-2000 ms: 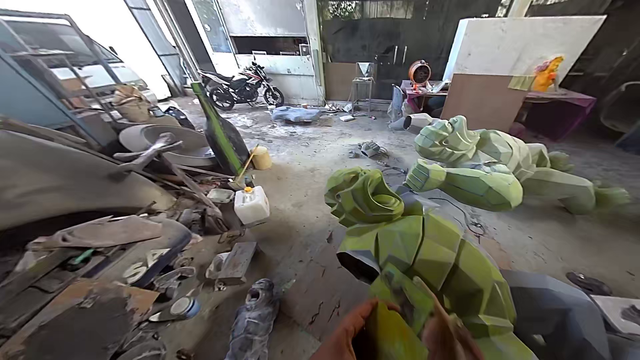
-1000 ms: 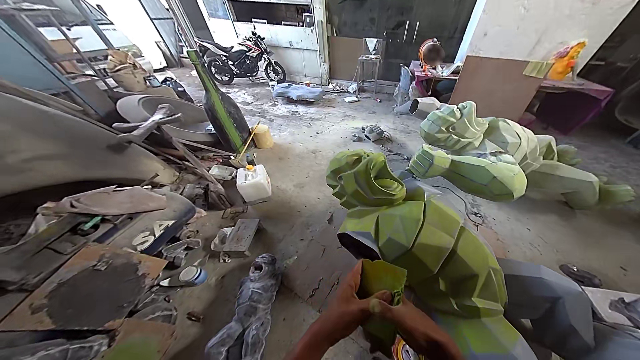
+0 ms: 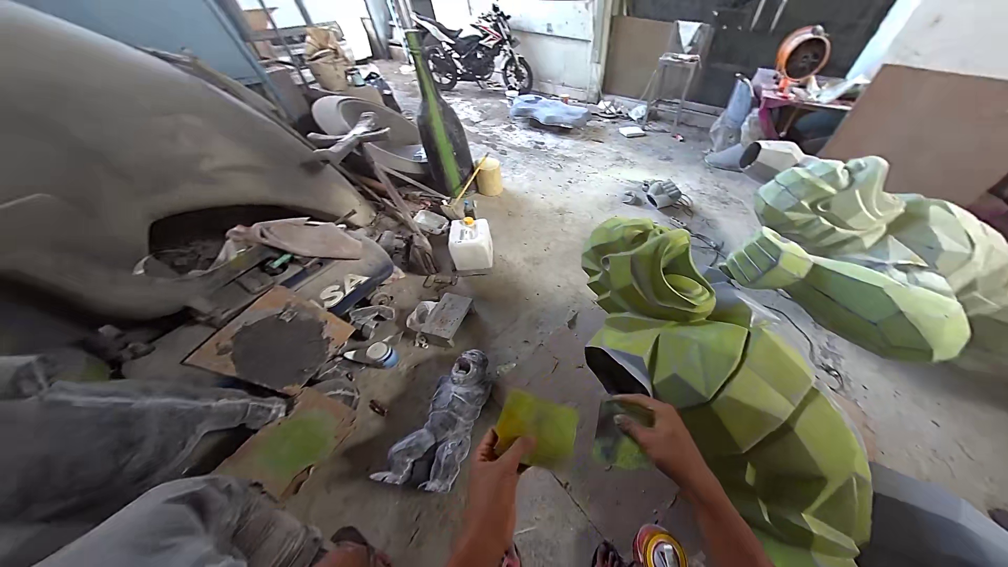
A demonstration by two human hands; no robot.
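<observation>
Low in the middle of the head view, my left hand [image 3: 501, 472] pinches a thin yellow-green square piece [image 3: 539, 428], its material unclear. Just right of it, my right hand [image 3: 657, 433] holds a darker, green-stained flat piece [image 3: 617, 435]. The two pieces are apart. Beside my right hand lies a large green faceted gorilla-like figure [image 3: 732, 386], with a dark opening at its shoulder. To the left, a small grey figure wrapped in clear film [image 3: 453, 417] rests on the floor. A round tin with a yellow and red rim [image 3: 660, 547] shows at the bottom edge.
A second pale green faceted figure [image 3: 882, 291] lies at right. At left are a white jerrycan [image 3: 470, 246], a grey block [image 3: 447, 318], a stained board [image 3: 276, 339], a large green-striped bottle [image 3: 442, 134] and a grey vehicle body panel [image 3: 142, 126]. A motorcycle [image 3: 476, 47] stands behind.
My hands were together around a green piece one second ago; now they are apart, each with a piece. The view has tilted down and shifted left.
</observation>
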